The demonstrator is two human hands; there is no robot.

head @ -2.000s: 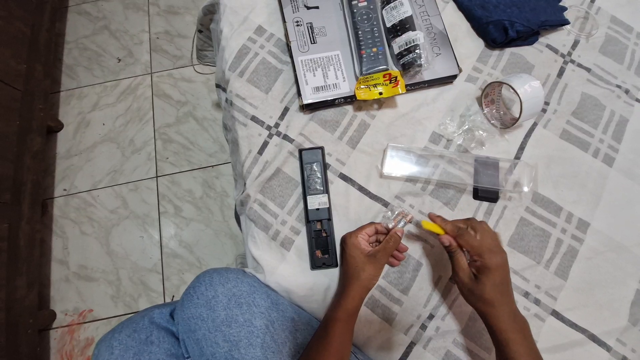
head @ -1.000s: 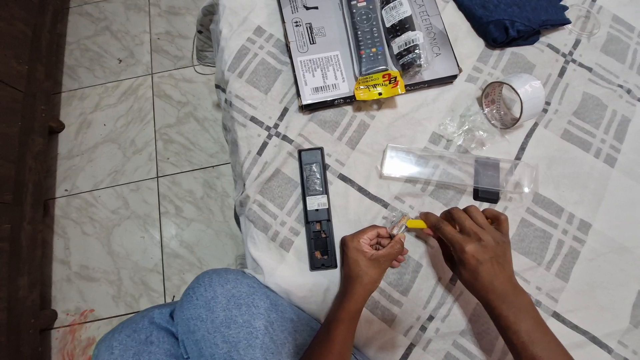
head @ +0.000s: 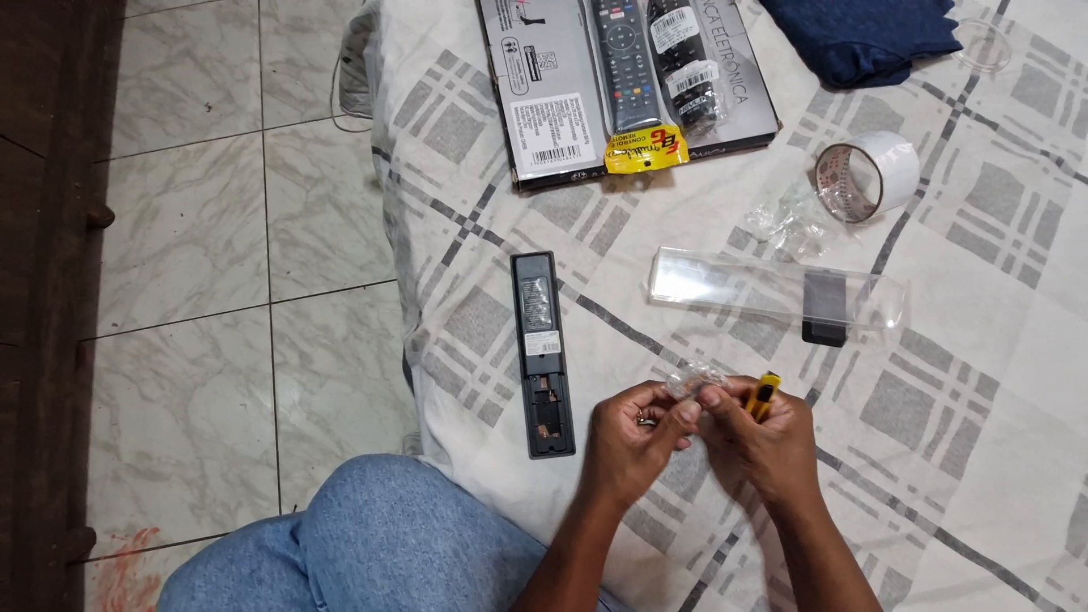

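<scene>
Between my two hands a small crumpled clear plastic wrapper (head: 695, 380) is pinched; what it contains cannot be made out. My left hand (head: 633, 438) grips its left side with thumb and fingers. My right hand (head: 765, 433) pinches the other side and also holds a yellow utility knife (head: 764, 397), tucked among the fingers. To the left of my hands, a black remote control (head: 534, 340) lies face down, its battery compartment uncovered. Beyond my hands lies a clear plastic case (head: 731, 285), overlapping a small black cover (head: 823, 319).
A flat box (head: 552, 110) carries a packaged remote control (head: 627, 68) and a second wrapped dark item (head: 684, 72). A tape roll (head: 875, 178), crumpled plastic (head: 790, 225) and dark blue cloth (head: 858, 38) lie on the patterned bedspread (head: 926, 408). Tiled floor (head: 195, 221) shows left.
The yellow knife, earlier pointed at the wrapper in my right fingers, now sits back in my right hand, tilted upward. My right fingertips have come in to the wrapper beside my left.
</scene>
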